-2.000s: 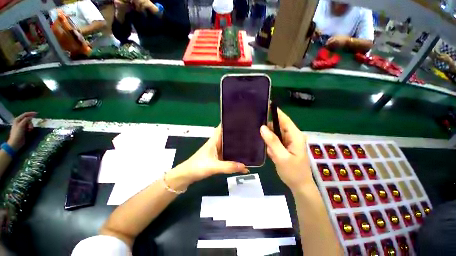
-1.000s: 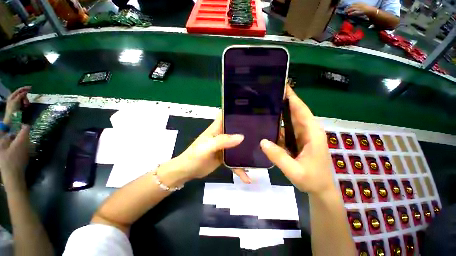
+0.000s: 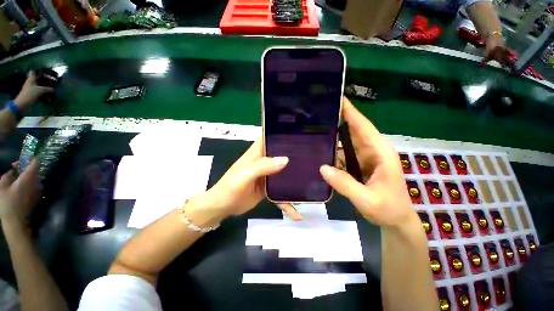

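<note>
A large personal smartphone (image 3: 304, 124) with a light-edged case and a dim screen stands upright in both hands above the bench. My left hand (image 3: 243, 182) holds its lower left side, thumb over the screen's lower edge. My right hand (image 3: 373, 176) holds its lower right side, thumb at the screen. Dark tweezers (image 3: 349, 152) lie along the right hand's palm beside the phone. White adhesive backing sheets (image 3: 322, 237) with dark strips lie on the mat below; the phone and hands hide their far end.
A white component tray (image 3: 480, 203) is at right, spare white sheets (image 3: 164, 173) and a dark flat smartphone (image 3: 97, 195) at left. Phone units (image 3: 208, 83) lie on the green belt. A neighbour's hands (image 3: 21, 188) hold a board at far left. A red tray (image 3: 243, 19) is beyond the belt.
The view has tilted down, and the phone sits higher and larger in it. Both thumbs are now over its lower screen. The neighbour's one hand has reached onto the belt at left.
</note>
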